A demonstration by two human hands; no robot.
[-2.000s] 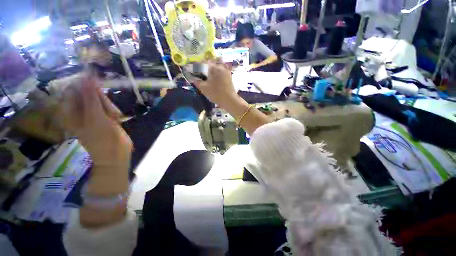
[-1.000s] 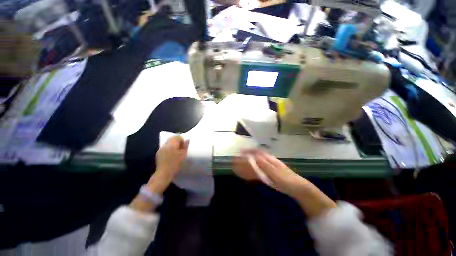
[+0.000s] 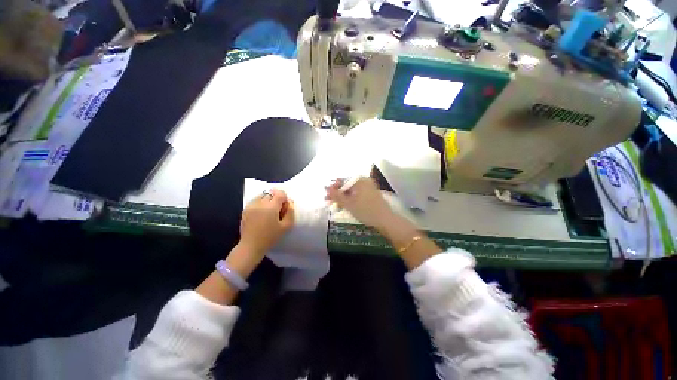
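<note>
A white-faced piece [image 3: 301,249] lies below the needle and hangs over the table's front edge. A curved black fabric panel [image 3: 252,152] lies left of it, its rounded end near the presser foot [image 3: 338,122]. My left hand [image 3: 263,223] has curled fingers on the white piece and grips its left part. My right hand [image 3: 360,200] is at the white piece's right edge, fingers bent; a small pale thing shows at its fingers, too unclear to name. The sewing machine [image 3: 475,96] stands behind the hands, its screen lit.
A long stack of black panels [image 3: 141,111] lies at the left. White pieces [image 3: 408,171] lie right of the needle. Small snips [image 3: 523,198] lie on the machine base. Printed bags [image 3: 44,163] lie at the table sides. A red basket [image 3: 605,341] is at the lower right.
The view has tilted down from the yellow fan to the table. Both hands have come down from the raised position. My right hand has moved up and left to the white piece.
</note>
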